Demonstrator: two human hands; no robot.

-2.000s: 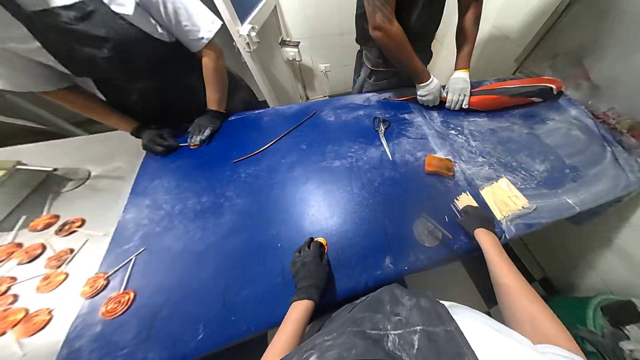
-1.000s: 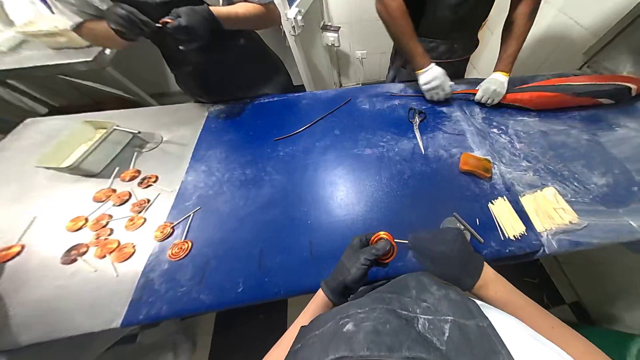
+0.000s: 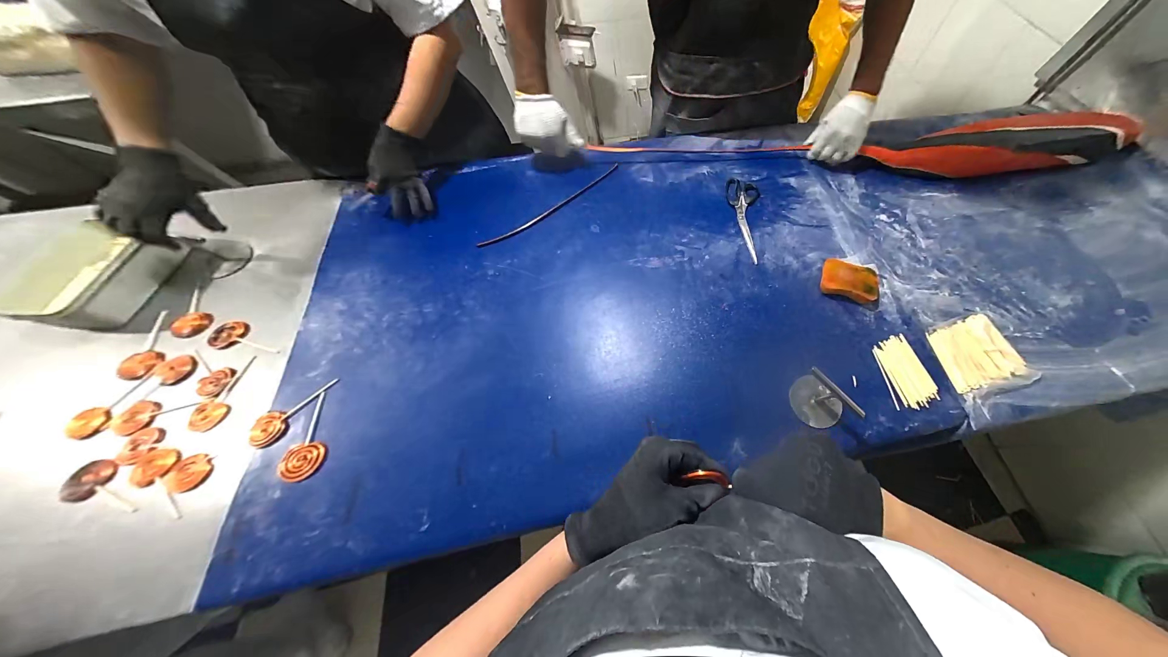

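My left hand (image 3: 648, 500), in a black glove, pinches a spiral candy disc (image 3: 704, 476) seen edge-on at the table's near edge. Close on its right is my right hand (image 3: 808, 482), also black-gloved, with its fingers mostly hidden; whether it grips the stick cannot be told. Beyond my right hand lie a round clear disc tool (image 3: 815, 401) with a bar handle, a bunch of pale sticks (image 3: 905, 371) and a wider pile of sticks (image 3: 976, 354). An orange candy block (image 3: 849, 280) rests farther back.
Finished swirl lollipops (image 3: 301, 462) lie at the left, several on the pale surface beside a metal tray (image 3: 100, 283). Scissors (image 3: 743, 219) and a thin dark candy strand (image 3: 547, 212) lie mid-table. Across it, one person wears black gloves; another in white gloves holds a strand from a striped candy mass (image 3: 995, 146).
My right hand has moved from the stick bunch to beside my left. The candy has turned from face-on to edge-on. The white-gloved hands have spread apart along the strand; a black-gloved hand now reaches over the tray.
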